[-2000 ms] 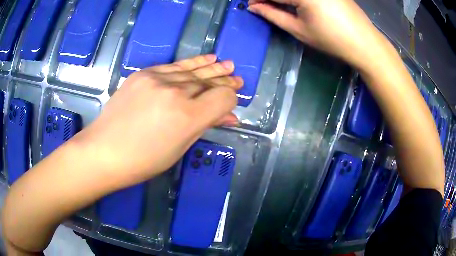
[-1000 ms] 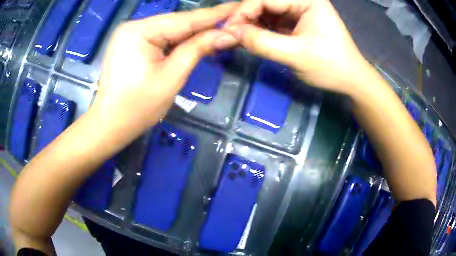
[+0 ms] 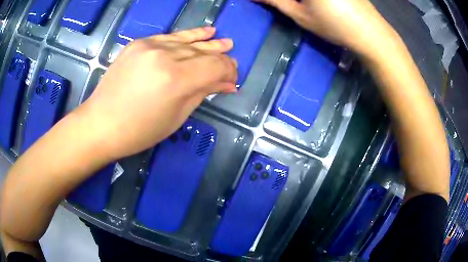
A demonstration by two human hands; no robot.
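A blue phone case point(image 3: 247, 38) lies in the upper middle of a clear moulded tray point(image 3: 256, 132), its top end cut off by the picture's upper edge. My left hand point(image 3: 167, 84) lies over its lower left side, fingertips and thumb on its edge, steadying it. My right hand point(image 3: 320, 15) is at the case's upper end. Its fingertips are partly cut off, so anything pinched there cannot be seen.
Other blue cases lie in tray pockets, one to the right point(image 3: 308, 84), several in the near row point(image 3: 177, 179). A white slip point(image 3: 117, 172) shows by one. A green surface point(image 3: 354, 138) separates this tray from another at right. Grey floor shows upper right.
A second ago both hands met at the fingertips above the tray. They have parted: my left hand has come down onto a case, my right has moved up to its far end. The tray appears shifted in view.
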